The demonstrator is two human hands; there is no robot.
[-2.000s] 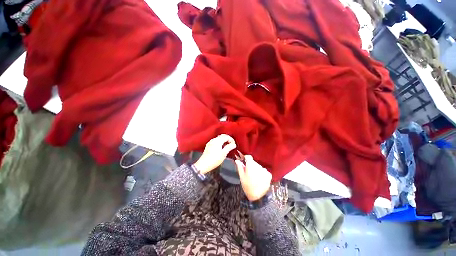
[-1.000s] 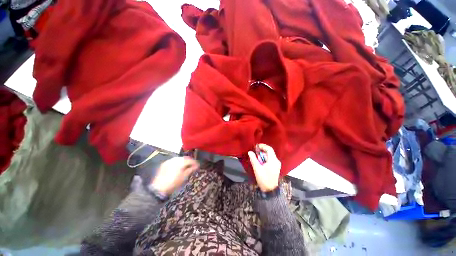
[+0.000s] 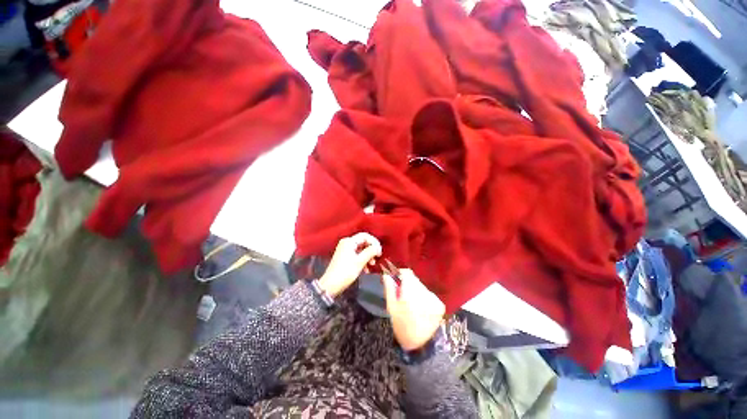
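Observation:
A red garment (image 3: 524,188) lies spread on the white table (image 3: 260,196), its raised collar opening toward the middle with a thin pale line inside. My left hand (image 3: 350,260) pinches the red cloth at the table's near edge. My right hand (image 3: 414,308) holds small thread snips (image 3: 391,270), their tips pointing at the cloth by my left fingertips. Any thread between the fingers is too fine to see.
Another red garment (image 3: 188,123) hangs over the table's left edge. A large grey-green sack (image 3: 98,303) with red cloth stands at floor left. Denim (image 3: 649,286) and a blue bin (image 3: 655,378) are at the right. Khaki cloth (image 3: 512,378) lies under the table.
My left hand was away from the garment one second ago and is back at its edge, gripping cloth. My right hand has moved slightly left and down, with the snips pointing to the left fingertips.

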